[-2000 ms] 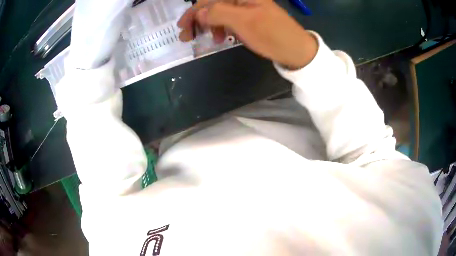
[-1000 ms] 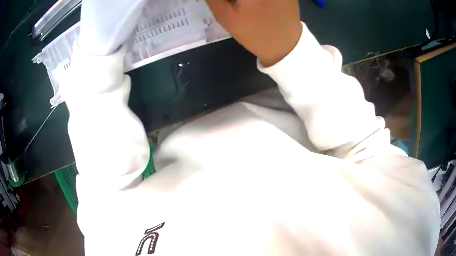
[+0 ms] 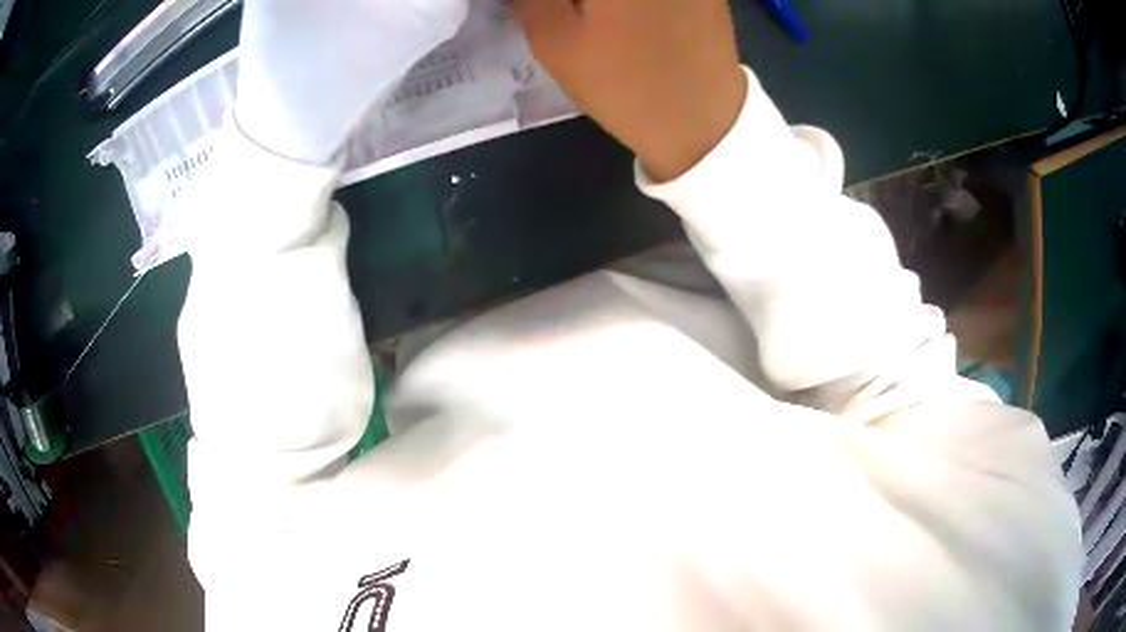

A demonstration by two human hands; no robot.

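Observation:
A long white plastic housing shell with rows of small slots lies on the dark green bench, partly under my arms. My left hand, in a white glove, is over the shell's middle; its fingers are cut off by the top edge or hidden. My bare right hand is over the shell's right part, with its back towards me; its fingertips are cut off or hidden at the top edge. What either hand holds cannot be seen.
A blue tool handle is at the top right. Long silver parts lie behind the shell at upper left. A thin pale strand and small reel are at left. A green basket is below. A brown-edged board stands at right.
My left hand has moved right and down over the shell. My right hand has moved left and turned so its back hides its fingers, with little change in the last second.

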